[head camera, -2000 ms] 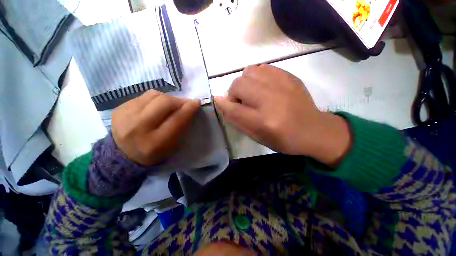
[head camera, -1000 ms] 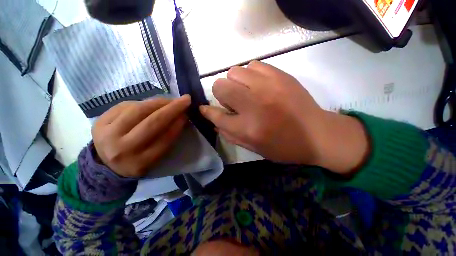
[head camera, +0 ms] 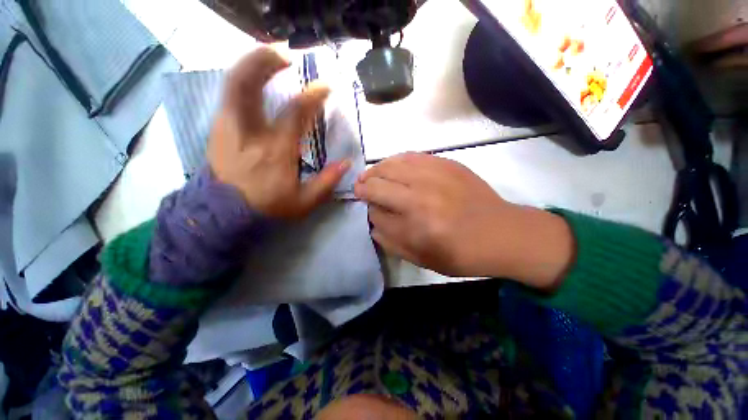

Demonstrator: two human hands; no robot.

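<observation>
A pale grey fabric panel lies on the table's front part and hangs over its edge. A striped fabric piece lies beyond it, partly under my left hand. My left hand is over the cloth with thumb and fingers spread, slightly blurred, holding nothing. My right hand pinches the right edge of the pale grey panel between thumb and fingertips. The sewing machine head is at the top, with a grey cylindrical attachment hanging beside it. The needle cannot be made out.
A smartphone with a red-and-white screen leans on a round black stand at the upper right. Black-handled shears lie at the far right. Layered grey and dark cut pieces drape at the left. A blue basket is below the table edge.
My left hand has let go of the cloth, opened and moved up. The dark fabric strip between my hands is now covered by pale cloth. The machine head and grey attachment have come into view.
</observation>
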